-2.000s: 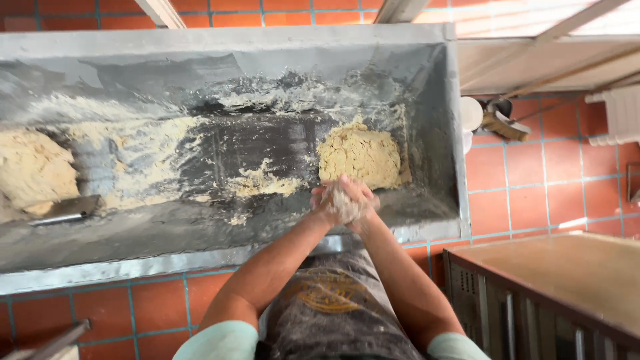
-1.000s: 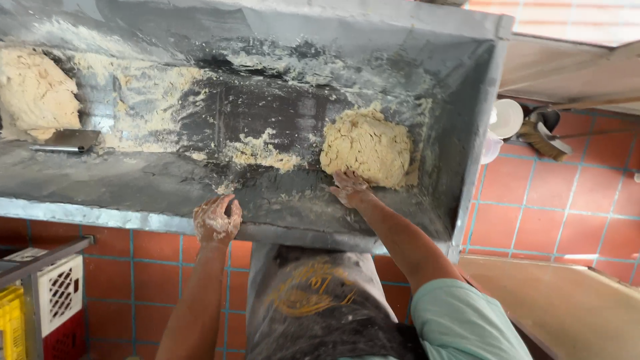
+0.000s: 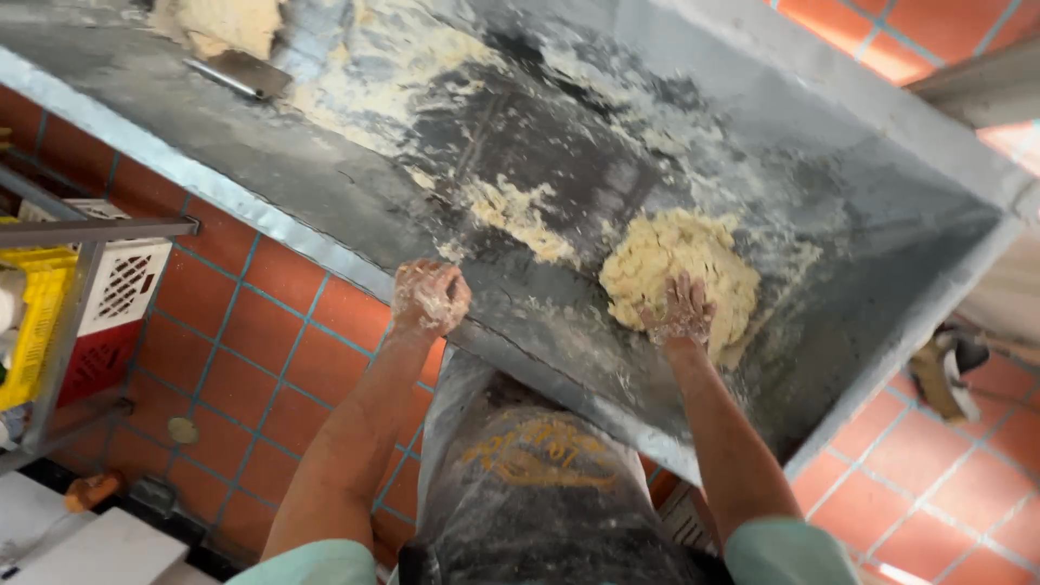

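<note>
My right hand [image 3: 681, 311] lies palm down with fingers apart on the near side of a rough lump of dough [image 3: 691, 260], toward the right end of a metal trough [image 3: 301, 179]. Curled and coated with flour or dough, my left hand [image 3: 431, 296] is by the trough's near edge; whether anything is inside its fingers is hidden. A second dough mass [image 3: 231, 24] sits at the upper left, partly cut off by the frame. Against it lies a metal dough scraper [image 3: 244, 75] with a tubular handle. Scraps of dough [image 3: 520, 215] stick to the trough floor between the lumps.
On the left, a metal rack [image 3: 89, 231] holds a yellow crate [image 3: 36, 317] and a white and red crate [image 3: 122, 284]. White boxes [image 3: 97, 544] are at the lower left. A brush [image 3: 938, 374] lies on the tiled floor beyond the trough's right end.
My hands were clasped together near the dough at first, then came apart. My right hand has moved from the dough's near edge farther onto it. The view has turned noticeably.
</note>
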